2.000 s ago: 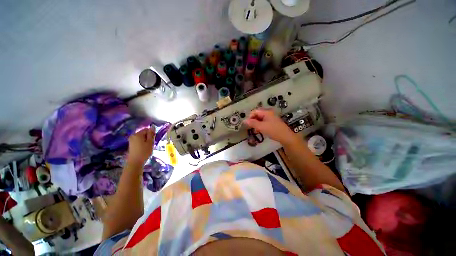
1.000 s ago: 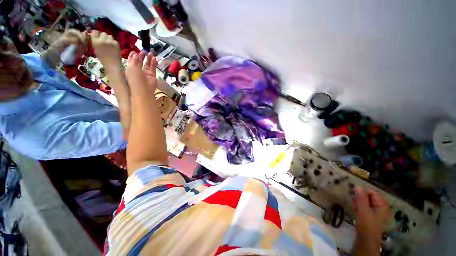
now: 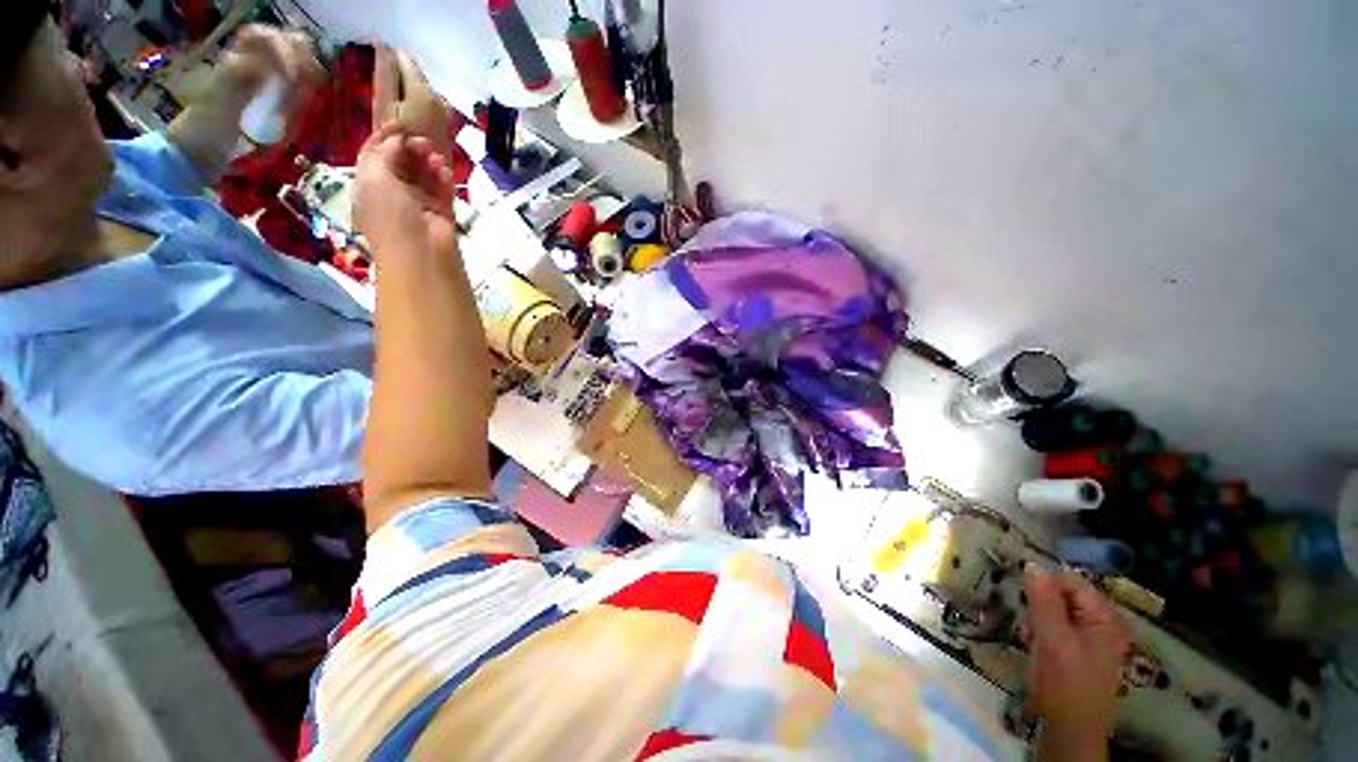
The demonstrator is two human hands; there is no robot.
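Note:
My left hand [image 3: 402,186] is stretched out at the upper left with fingers partly curled. It overlaps a co-worker's raised hand [image 3: 414,107]; whether they touch or pass something cannot be told. My right hand [image 3: 1075,633] is over the cream sewing machine head [image 3: 968,573] at the lower right, fingers bent together; no object shows in it, and a fine thread would be too small to see. A shiny purple patterned garment [image 3: 789,283] lies crumpled beyond the machine's left end.
A co-worker in light blue [image 3: 224,350] is at the left, holding a small white thing [image 3: 265,113]. A neighbouring machine's yellowish end [image 3: 524,320] stands between us and the garment. A clear jar [image 3: 1020,384], a white thread cone [image 3: 1060,494] and many coloured spools [image 3: 1191,506] stand along the wall.
The view has swung left towards the co-worker. My left hand has moved from beside the garment out to the co-worker's hand, and its spread fingers have curled. My right hand stays over the machine.

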